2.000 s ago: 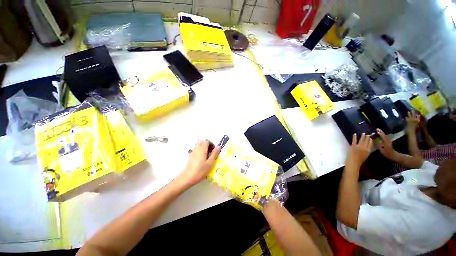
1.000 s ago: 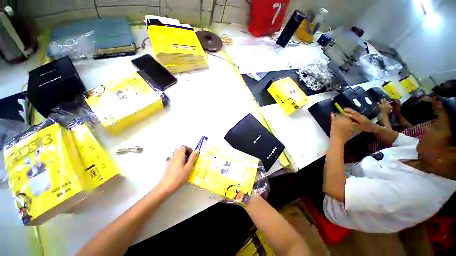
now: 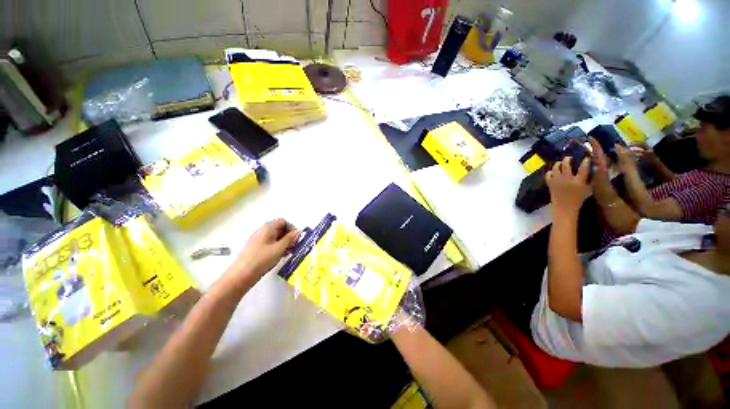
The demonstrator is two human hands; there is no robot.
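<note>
A yellow retail pack (image 3: 350,275) with a black hang tab and shiny clear film lies tilted near the table's front edge. My left hand (image 3: 274,242) pinches the hang-tab end at its upper left. My right hand (image 3: 403,321) is at the opposite end, partly covered by the crinkled film; its fingers are hidden under or inside the film. A black inner box (image 3: 404,228) with small white lettering lies just right of the pack.
Yellow packs in film (image 3: 76,291) stand at the left, near a black box (image 3: 96,162). A yellow pack (image 3: 200,180), phone (image 3: 242,132) and yellow stack (image 3: 276,89) lie behind. Small silvery pieces (image 3: 210,252) lie left. Another person (image 3: 632,295) works at the right.
My left hand has moved slightly left and the pack's hang-tab end now shows more fully. The view has shifted. The neighbour's hands have lifted a dark object.
</note>
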